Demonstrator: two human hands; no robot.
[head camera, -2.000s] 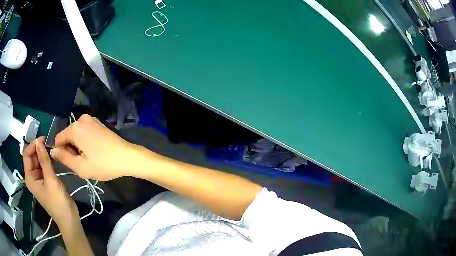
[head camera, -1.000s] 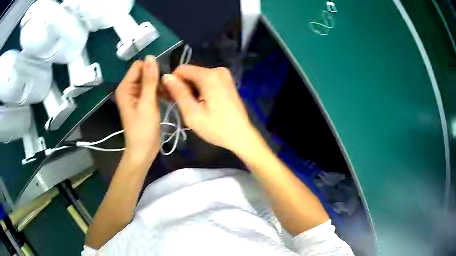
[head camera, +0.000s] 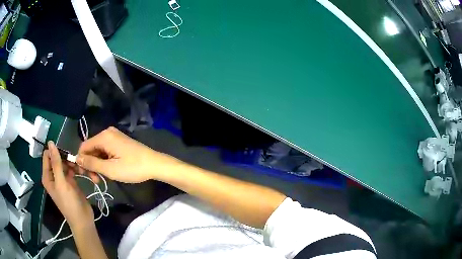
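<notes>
My left hand (head camera: 62, 183) holds the end of a short black camera lead (head camera: 62, 151) near the bench edge at the left. My right hand (head camera: 115, 155) pinches a small white plug (head camera: 71, 158) right beside the black lead's end. Whether the two are fully joined I cannot tell. The black lead comes from the foot of a white security camera (head camera: 9, 117) at the left edge. Thin white cords (head camera: 103, 196) hang in loops below my hands, partly hidden by them.
More camera brackets (head camera: 21, 189) stand at lower left. A white mouse (head camera: 22, 54) and small chips lie on a black mat (head camera: 55, 83). A white label strip (head camera: 99, 44) hangs over the bench edge. A looped string (head camera: 171, 25) lies on the green bench (head camera: 263, 60). Cameras (head camera: 434, 154) stand far right.
The view swung toward the cameras and back. My hands stay close together; the white plug now shows between them, where earlier it was hidden.
</notes>
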